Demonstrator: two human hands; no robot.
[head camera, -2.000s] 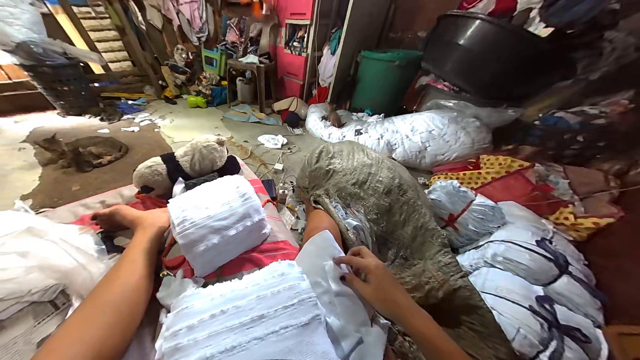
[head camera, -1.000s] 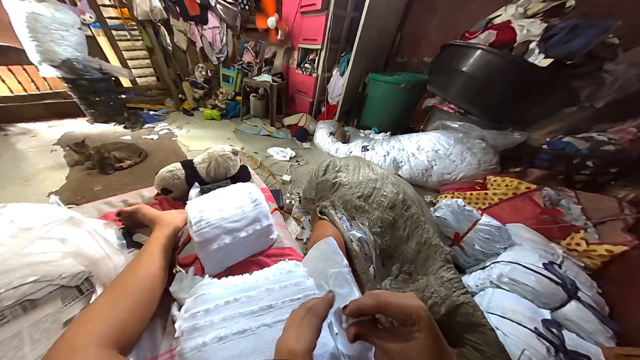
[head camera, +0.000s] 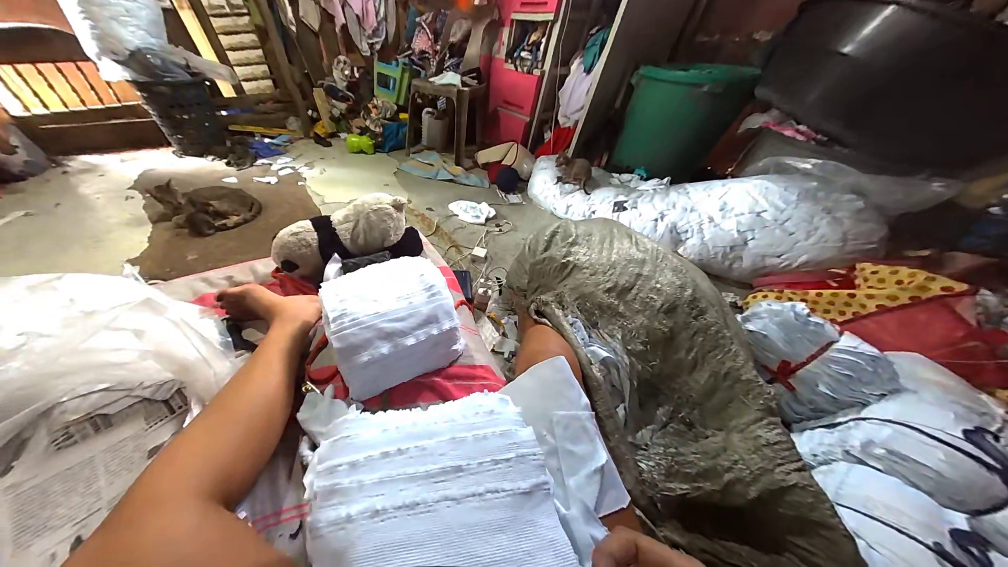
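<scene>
Only part of my right hand (head camera: 642, 549) shows, at the bottom edge beside loose white sheets (head camera: 579, 445) lying over my right leg; whether it grips one is hidden. My left hand is out of view. A large stack of thin white sheets (head camera: 437, 488), cloth or paper, lies between my legs. Beyond it a second white stack (head camera: 394, 327) rests on a red and white cloth (head camera: 441, 386), close to my bare left foot (head camera: 268, 305). To the right of my leg a grey-green woven sack (head camera: 669, 354) gapes, with pale pieces inside.
A panda plush toy (head camera: 346, 232) lies past the stacks. Cords (head camera: 480, 252) trail on the floor. White plastic (head camera: 94, 339) with newsprint lies left, tied white bundles (head camera: 906, 441) right. Farther off are a long filled bag (head camera: 732, 220), a green bin (head camera: 681, 118) and a curled-up animal (head camera: 213, 209).
One second ago both hands were together at the loose white sheets. Now my left hand has left the view and my right hand is lower, at the bottom edge.
</scene>
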